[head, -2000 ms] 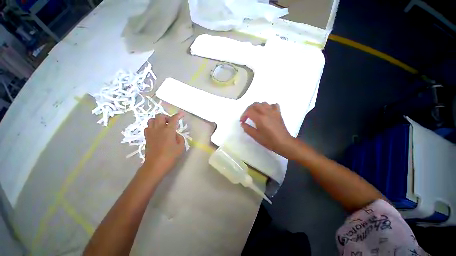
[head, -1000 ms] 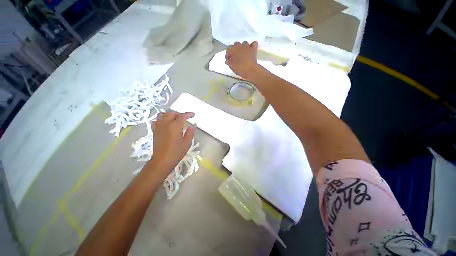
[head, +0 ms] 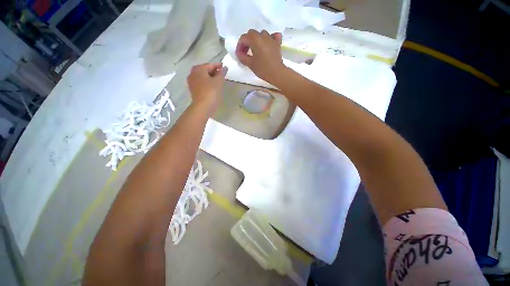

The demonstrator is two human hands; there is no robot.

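Note:
The white cut panels lie flat on the table, two strap-like arms around a U-shaped gap. My left hand is at the tip of the far arm, its fingertips close together; whether they hold something small is unclear. My right hand is over the same arm, just right of my left hand, fingers curled; what is between them is hidden. Short white tape strips lie in a pile on the left. More strips lie beside my left forearm, which partly covers them. A squeeze bottle lies at the panels' near edge.
A yellowish tape roll lies in the panels' gap. Grey-beige fabric is heaped at the far left, beside a translucent white plastic bag. Yellow lines mark the table cover. Blue crates stand on the floor at right.
My right hand went from the near part of the panels to the far arm. My left hand then left the strips and moved forward beside it. Strips are spread nearer me.

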